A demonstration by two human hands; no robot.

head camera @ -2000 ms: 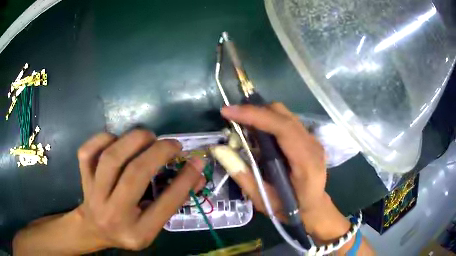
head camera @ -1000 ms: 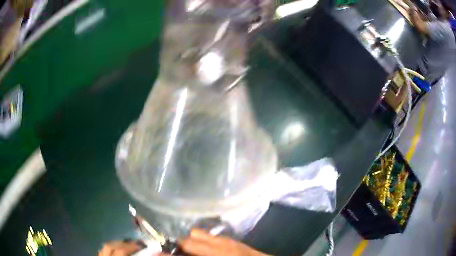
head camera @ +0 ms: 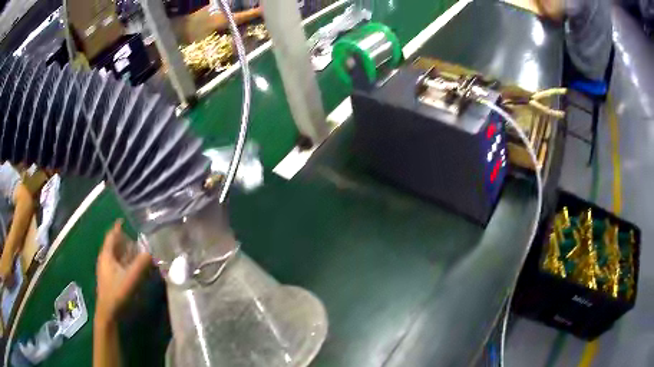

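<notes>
The clear fume extractor hood [head camera: 240, 315] hangs at the lower centre, joined to a grey ribbed hose [head camera: 143, 136] from the upper left. My left hand [head camera: 120, 276] is raised at the left of the hood's neck, with fingers apart. Its fingertips are close to the neck; whether they touch it is unclear. I see nothing held in it. My right hand and the soldering iron are out of view.
The black solder feeder [head camera: 430, 150] stands at upper right, beside a green solder reel [head camera: 367, 54]. A parts crate [head camera: 581, 287] is at right. A white housing [head camera: 72, 308] lies on the green conveyor at lower left. Other people's arms show at left and top.
The view has swung up and right; the work and my right hand have left it. My left hand has risen beside the hood's neck. The ribbed hose and feeder now show.
</notes>
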